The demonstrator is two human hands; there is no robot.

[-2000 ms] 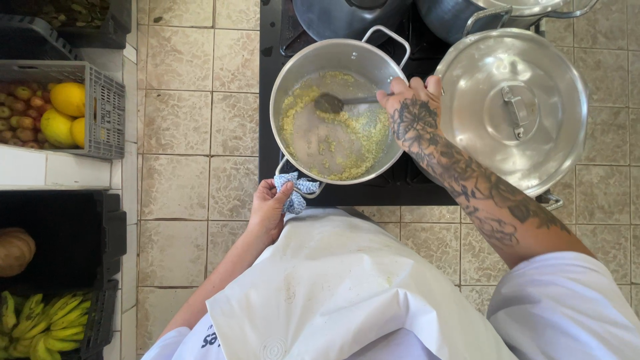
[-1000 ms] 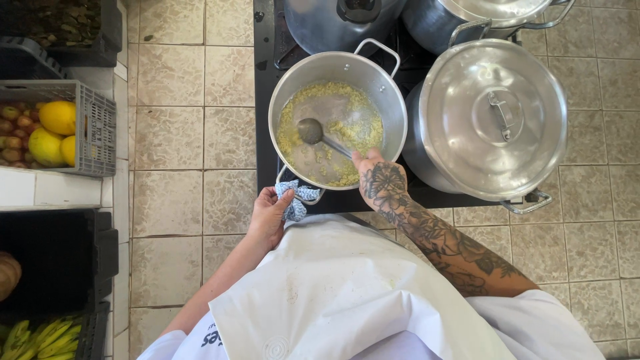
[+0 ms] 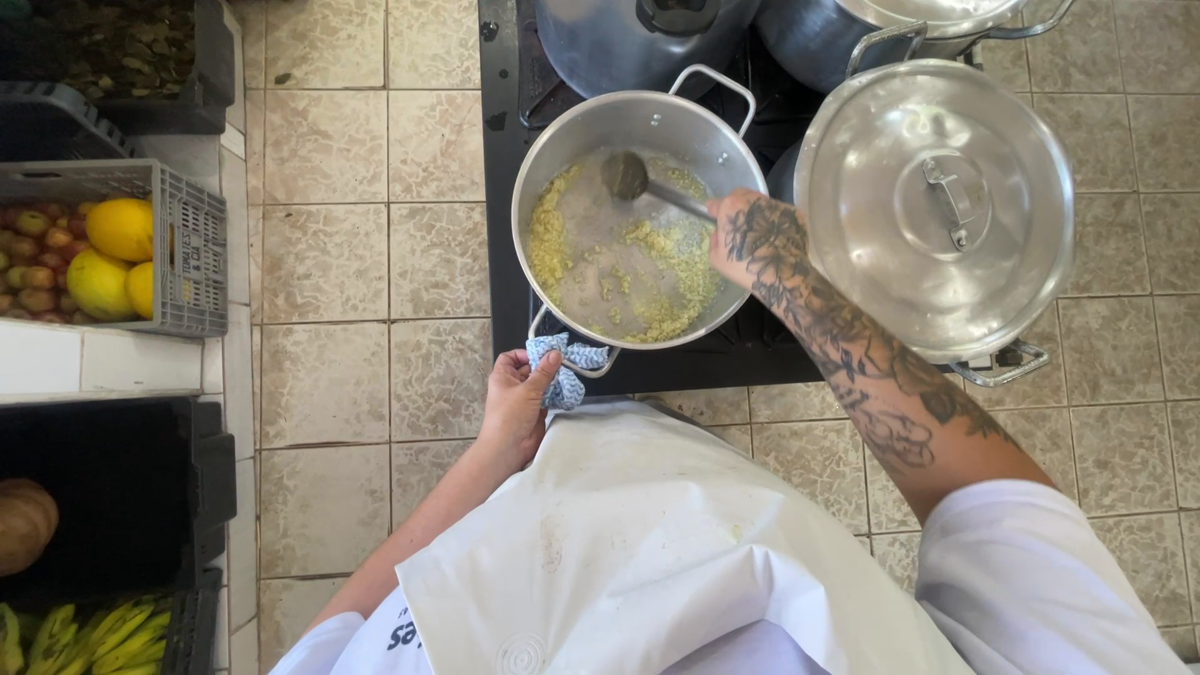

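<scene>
An uncovered aluminum pot [image 3: 589,281] stands on the black stove, with finely chopped yellowish food [image 3: 677,291] spread in patches over its bottom. My right hand [image 3: 745,234] is closed around the handle of a metal ladle [image 3: 626,176], whose bowl is inside the pot toward its far side. With my left hand [image 3: 518,389] I pinch a folded blue-and-white cloth [image 3: 565,370] around the pot's near handle [image 3: 600,367]. The far handle [image 3: 717,75] is bare.
A large lidded pot [image 3: 937,206] stands close on the right; further pots [image 3: 647,42] are behind. The stove's edge [image 3: 656,377] runs before my apron. Crates of fruit [image 3: 192,262] and green bananas [image 3: 112,637] lie at left, beyond the tiled floor [image 3: 323,262].
The ladle has moved to the pot's far side, and the food's patches have shifted, leaving more of the bottom bare. My left hand keeps its hold on the cloth and handle.
</scene>
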